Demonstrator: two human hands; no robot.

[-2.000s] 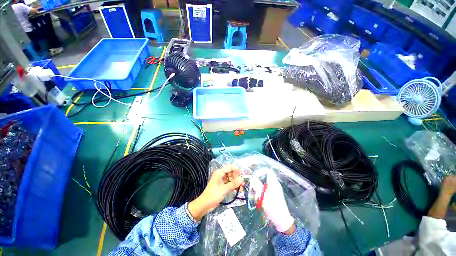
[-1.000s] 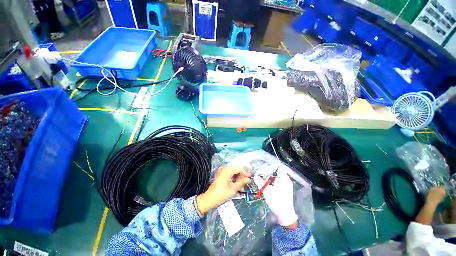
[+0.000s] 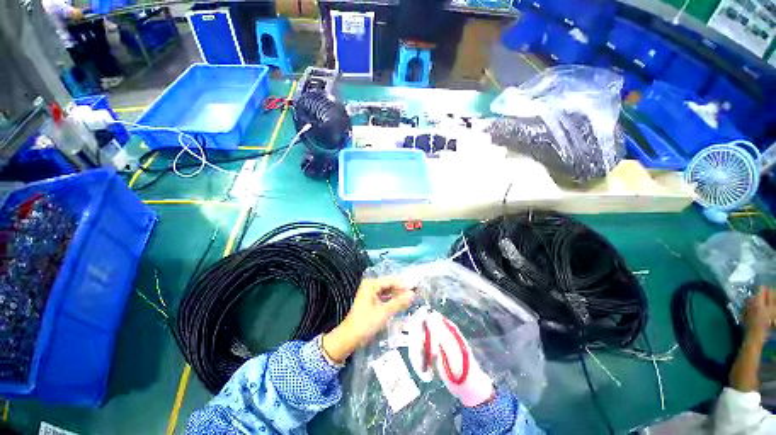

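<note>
My left hand (image 3: 372,313), bare, has its thumb and fingertips pinched together above the clear plastic bag (image 3: 502,340); a thin wire end seems to show at the fingertips, too small to tell. My right hand (image 3: 451,361), in a white glove, holds red-handled scissors (image 3: 455,347) with the red loops across the fingers; the blades are hidden. The bag lies on the green mat with a white label (image 3: 395,380) on it. A black cable coil (image 3: 200,307) lies left of my hands and a thicker cable bundle (image 3: 553,276) lies to the right.
A large blue crate (image 3: 94,293) stands at left. A small light-blue tray (image 3: 385,176) sits at the long cream box (image 3: 527,204), with a bagged black bundle (image 3: 553,136) on it. An empty blue tray (image 3: 204,106) is behind. A fan (image 3: 721,176) and another person's hand (image 3: 757,314) are at right.
My right hand has turned and lowered slightly, and the red loops now lie across the gloved fingers. My left hand stays pinched near the same place. The camera view has shifted slightly.
</note>
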